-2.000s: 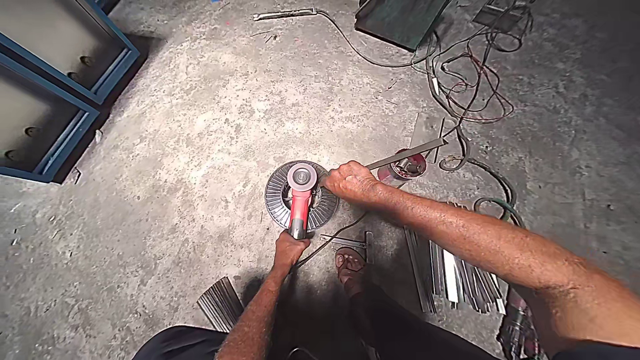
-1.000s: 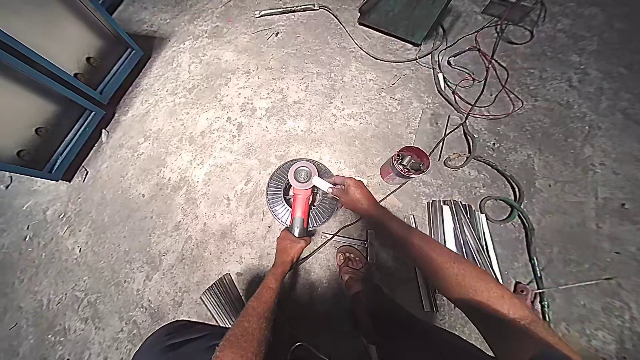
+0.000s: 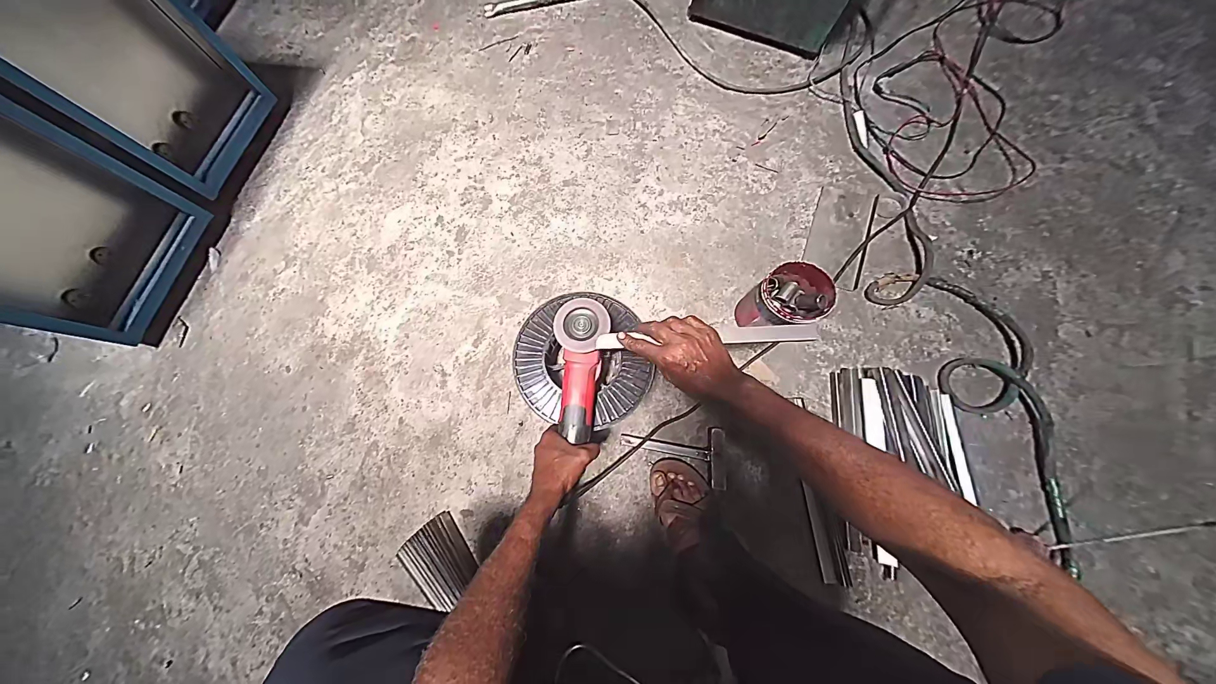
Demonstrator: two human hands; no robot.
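A red angle grinder (image 3: 579, 380) with a round disc (image 3: 581, 325) at its head lies over a ribbed round metal piece (image 3: 534, 366) on the floor. My left hand (image 3: 562, 463) is closed around the rear of the grinder's body. My right hand (image 3: 689, 356) grips a flat metal strip (image 3: 774, 334), whose near end reaches the right edge of the disc. The strip's other end extends right, just below a dark red can (image 3: 750, 306) of small metal pieces. Whether the disc is spinning I cannot tell.
Metal strips (image 3: 879, 418) lie in a pile at right, with a smaller bundle (image 3: 437, 560) at lower left. Cables (image 3: 978, 294) tangle at upper right. Blue-framed panels (image 3: 204, 190) stand at upper left. A sandalled foot (image 3: 679, 484) is close below the ribbed piece.
My right hand held a strip extending up and right two seconds ago. One second ago it held a short light piece at the disc; now a longer strip shows beyond the hand. My left hand stays on the grinder.
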